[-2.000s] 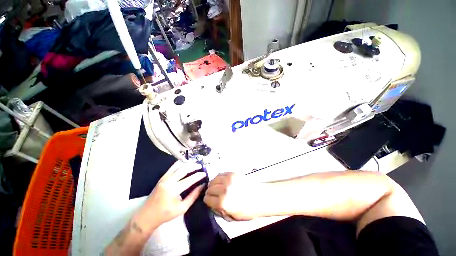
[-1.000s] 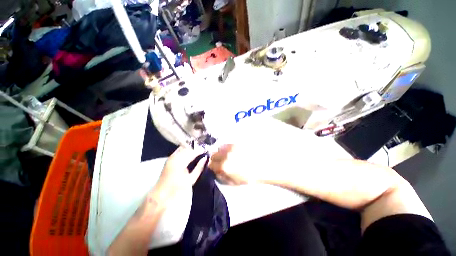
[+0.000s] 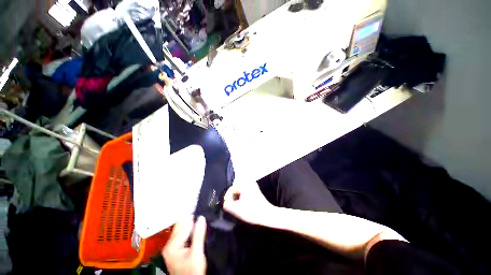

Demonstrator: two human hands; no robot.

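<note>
A dark fabric piece [image 3: 215, 161] runs from under the presser foot area [image 3: 211, 117] of the cream-white sewing machine [image 3: 280, 43] towards me and over the table's front edge. Small pale lettering shows on it near my hands. My right hand [image 3: 243, 201] is closed on the fabric's right edge at the table's front edge. My left hand [image 3: 187, 248] is lower left, thumb and fingers at the fabric's left edge; whether it grips the cloth is hard to tell. A bright spot lights the fabric just below the needle area.
An orange slotted basket [image 3: 110, 201] stands left of the white table [image 3: 161, 209]. A flat black rectangle [image 3: 352, 91] and dark crumpled cloth [image 3: 412, 59] lie at the right. Heaped clothing [image 3: 116, 48] is behind. Dark cloth lies below the table at the right.
Both hands have moved from beside the needle down to the table's front edge. More fabric shows between needle and hands. The view has shifted, with the machine higher in the picture.
</note>
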